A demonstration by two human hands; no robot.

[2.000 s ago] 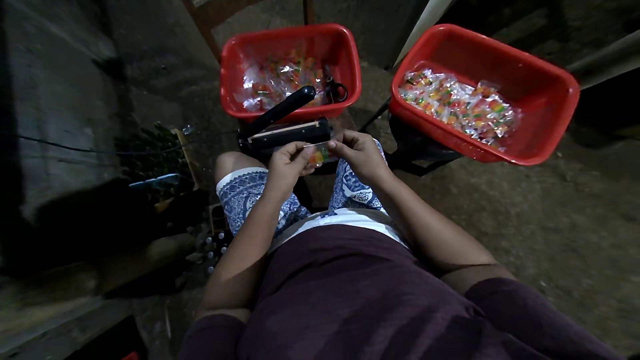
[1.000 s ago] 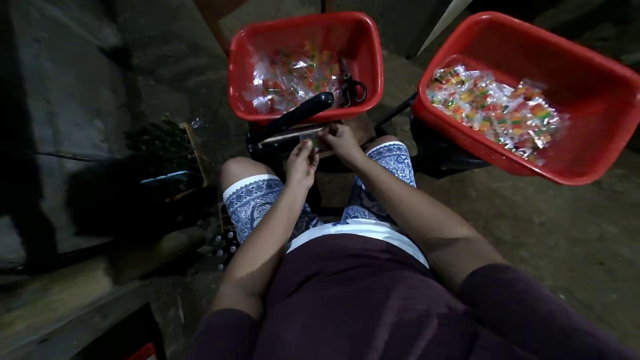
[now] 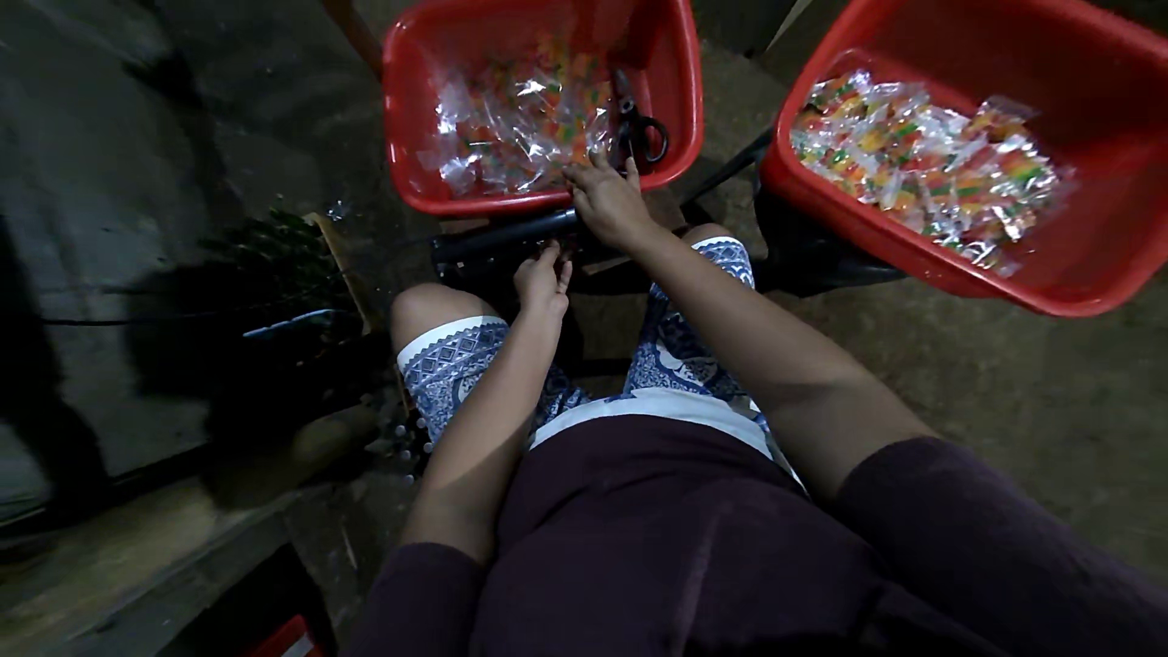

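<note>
An impulse-type bag sealer (image 3: 497,246), black and long, lies in front of the left red plastic basin (image 3: 545,203). My right hand (image 3: 610,196) rests over the sealer's right end, its fingers reaching past the basin's near rim. Just below, my left hand (image 3: 545,276) is at the sealer's near edge; whether it holds a packet cannot be seen. Clear packets of colourful candy (image 3: 529,119) fill the left basin's bottom, with black-handled scissors (image 3: 639,132) at its right side. More wrapped candy packets (image 3: 931,173) lie in the right red basin (image 3: 922,251).
My knees in patterned shorts (image 3: 456,356) flank the sealer. A dark support (image 3: 821,265) stands under the right basin. At the left are a dark leafy pile (image 3: 274,255) and a light-blue strip-like object (image 3: 290,322).
Two seconds ago both hands held a small candy packet near the raised sealer arm. The arm is now lowered, with my right hand over its end. The view has shifted.
</note>
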